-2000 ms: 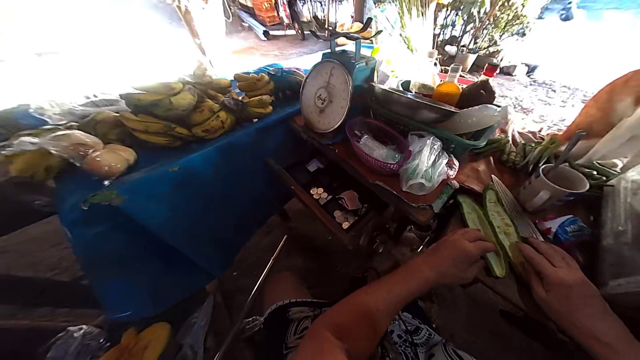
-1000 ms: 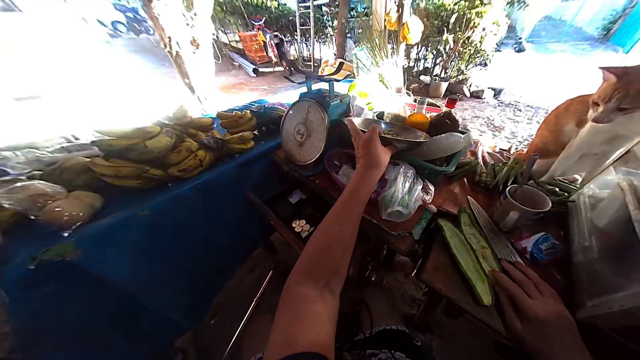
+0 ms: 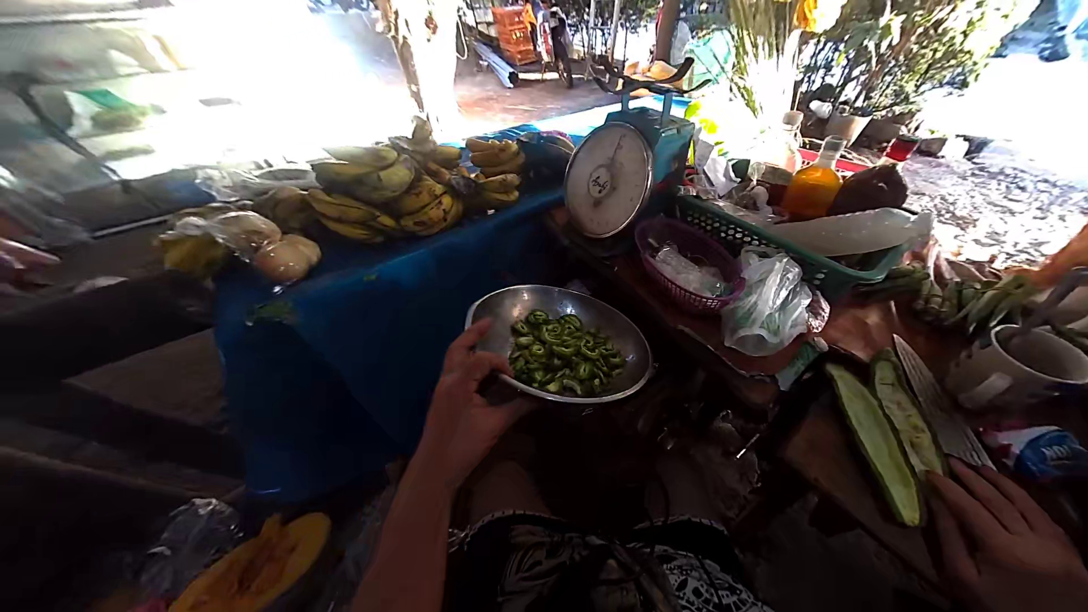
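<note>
My left hand (image 3: 476,399) grips the rim of an oval metal bowl (image 3: 633,340) that holds curled green vegetable slices (image 3: 565,353). The bowl is held above my lap. At the lower right, my right hand (image 3: 990,527) rests by the near end of a long green vegetable split in two lengthwise; one half (image 3: 875,442) lies beside the other (image 3: 905,412) on a wooden board (image 3: 841,484). A broad metal knife blade (image 3: 939,404) lies along the right side of the halves. Whether my right fingers grip its handle cannot be seen.
Bananas (image 3: 382,191) lie on the blue table cover (image 3: 382,314). Beyond the bowl stand a dial scale (image 3: 608,178), a purple basket (image 3: 688,285), a plastic bag (image 3: 769,306) and a green basket (image 3: 850,272). A mug (image 3: 1020,365) is at right, a cut squash (image 3: 259,565) at lower left.
My left hand was on the vegetable, then reached to the metal bowl beside the scale, and now holds that bowl over my lap. My right hand stays by the vegetable halves.
</note>
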